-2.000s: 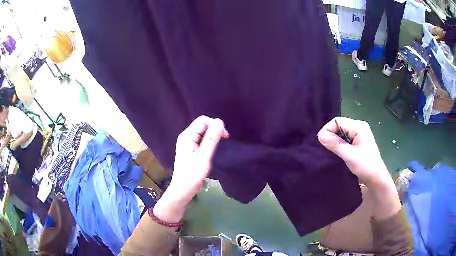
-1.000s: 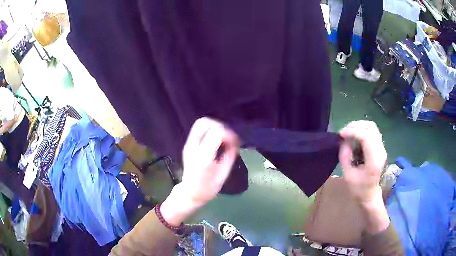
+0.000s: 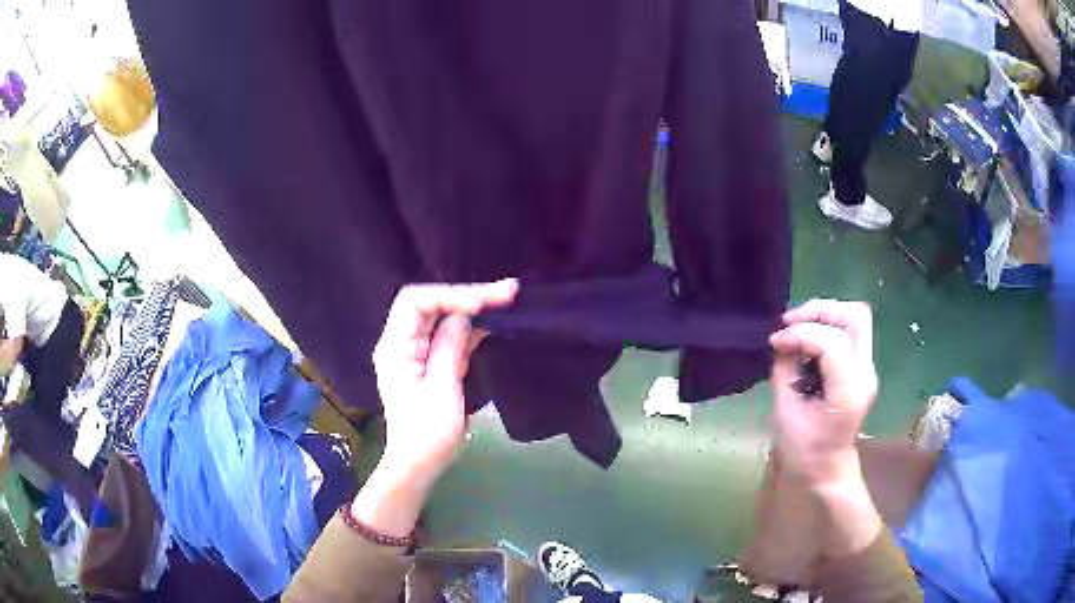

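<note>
A dark purple-black garment (image 3: 507, 153) hangs down in front of me and fills the upper middle of the view. Its hem (image 3: 589, 309) is stretched level between my hands, with loose folds hanging below it. My left hand (image 3: 430, 365) pinches the hem at its left end, thumb and fingers together. My right hand (image 3: 825, 359) pinches the right end. A small dark tool, which looks like thread snips (image 3: 809, 377), is tucked in the right palm; its blades are mostly hidden by the fingers.
A light blue cloth heap (image 3: 224, 442) lies at the left and a blue garment (image 3: 996, 495) at the lower right. An open box (image 3: 457, 577) stands on the green floor by my shoe. A person's legs (image 3: 870, 106) are at the upper right, near stacked goods. Another person is at the left edge.
The hem was bunched, then pulled taut, and a different stretch now lies between my hands. A gap shows between the garment's body and its right part. The standing person's legs have shifted.
</note>
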